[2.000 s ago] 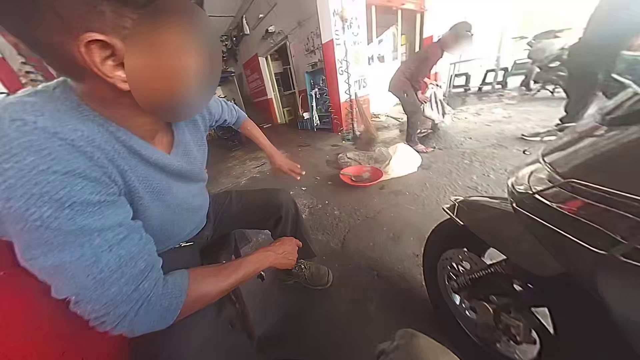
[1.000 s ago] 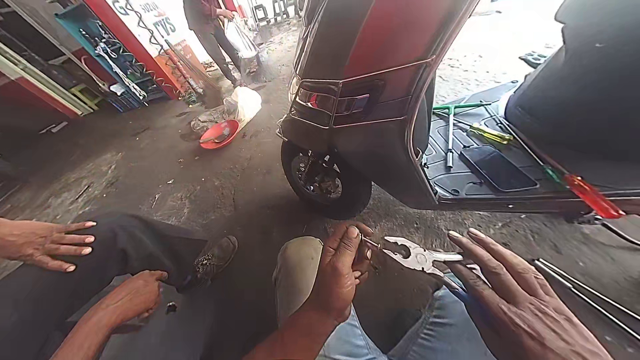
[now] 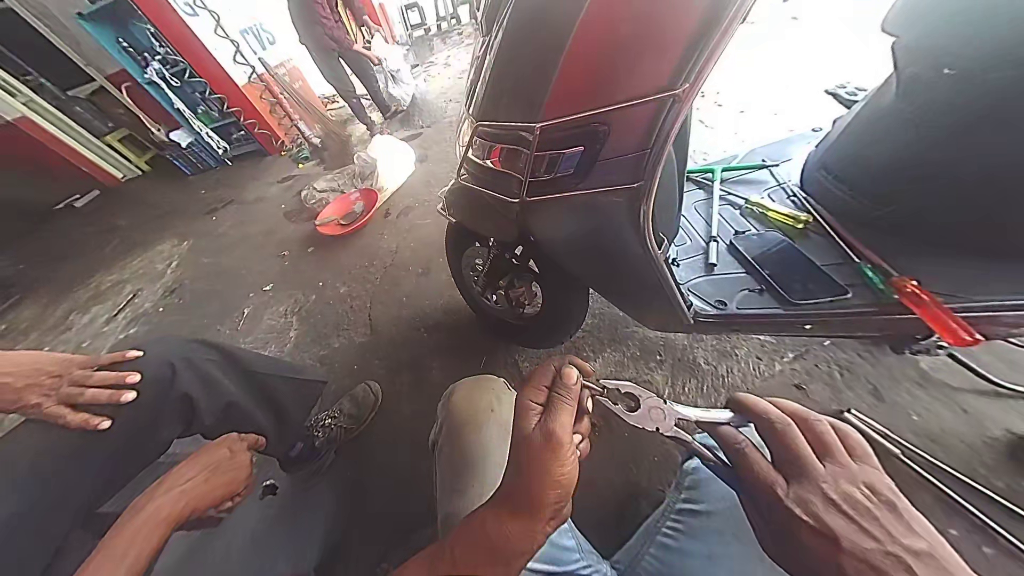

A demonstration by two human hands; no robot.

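Combination pliers lie between my two hands, above my knees. My right hand is closed around their handles, which are spread apart. At the jaw tips, my left hand pinches a small, thin metal piece between thumb and fingers; most of it is hidden by the fingers, and its kind is unclear. The jaws touch or nearly touch this piece. Beyond my hands stands a scooter with its front wheel on the ground.
On the scooter's footboard lie a green T-handle wrench, a phone and screwdrivers, one red-handled. A seated person's hands are at my left. A red basin sits on the floor; another person stands behind.
The view has swung strongly right and down from the seated person since two seconds ago. Over the last second my hands still hold the pliers and small piece, with the right fingers now more curled around the handles.
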